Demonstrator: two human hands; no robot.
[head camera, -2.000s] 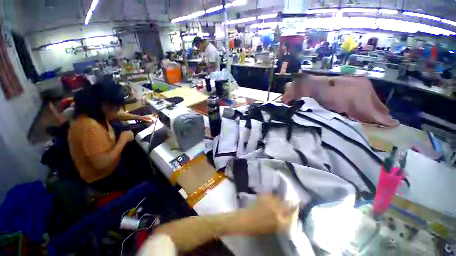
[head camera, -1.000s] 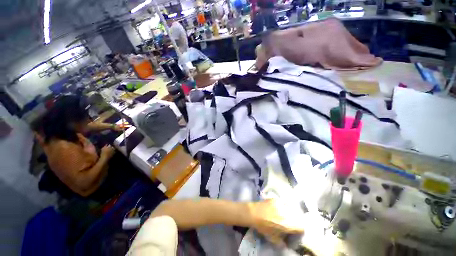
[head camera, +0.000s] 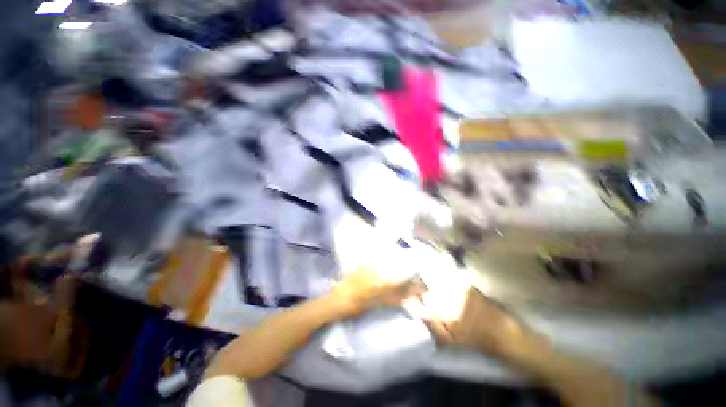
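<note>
The frame is blurred and overexposed near the needle area. The sewing machine head (head camera: 549, 262) lies at the right. Pale panels with black strips (head camera: 294, 167) are heaped left of it. My left hand (head camera: 378, 290) is at the left end of the machine head, on pale cloth (head camera: 374, 342) that hangs toward me. My right hand (head camera: 478, 322) is close beside it, fingers toward the bright spot. Glare hides the fingertips, the needle and whatever the fingers may hold.
A pink holder (head camera: 418, 119) stands behind the machine's left end. A white board or sheet (head camera: 605, 67) lies at the back right. Brown packing with orange tape (head camera: 189, 278) is at the left. Part of another person (head camera: 32, 326) shows at the left edge.
The view has swung down and right, so the machine head shows more fully. My right hand has come into view beside my left hand at the bright needle area.
</note>
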